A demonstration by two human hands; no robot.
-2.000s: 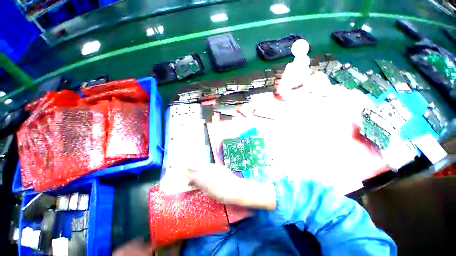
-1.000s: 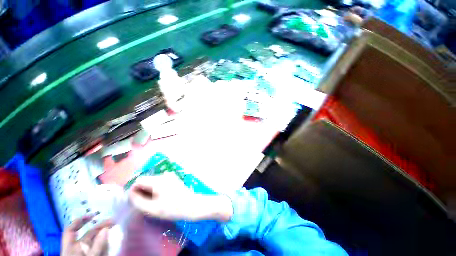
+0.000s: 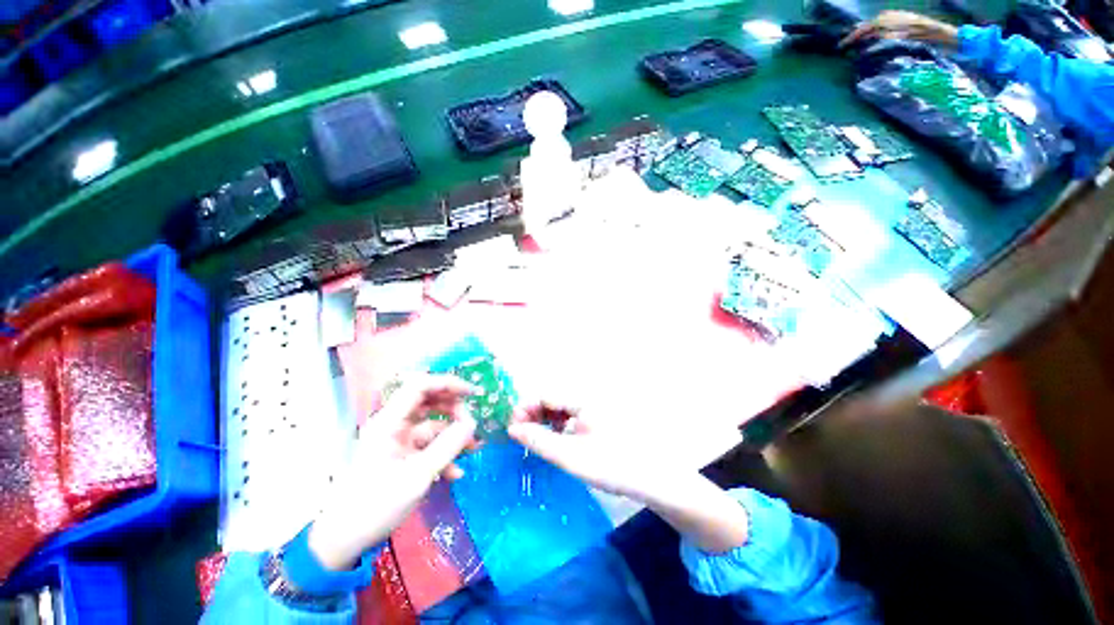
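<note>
A green circuit board (image 3: 491, 393) is in front of me, above a blue sheet (image 3: 525, 507). My left hand (image 3: 422, 433) holds the board at its left side, fingers curled. My right hand (image 3: 568, 442) is at the board's lower right edge, its fingertips close to it; washed-out light hides whether they touch it. A red bubble bag (image 3: 393, 592) shows partly beneath my left wrist. A white perforated tray (image 3: 271, 397) lies left of my left hand.
A large blue bin (image 3: 183, 385) holds red bags at left. A white bottle (image 3: 549, 165) stands behind the mat. Grey modules line the back. Waiting boards (image 3: 800, 137) lie at right, near a brown carton (image 3: 904, 452). Another person's hand (image 3: 902, 29) is at upper right. Black housings (image 3: 363, 143) lie on the belt.
The view has swung right, then partly back left. My left hand has come up from the lower edge to the board. The red bag in front of me is now mostly out of sight.
</note>
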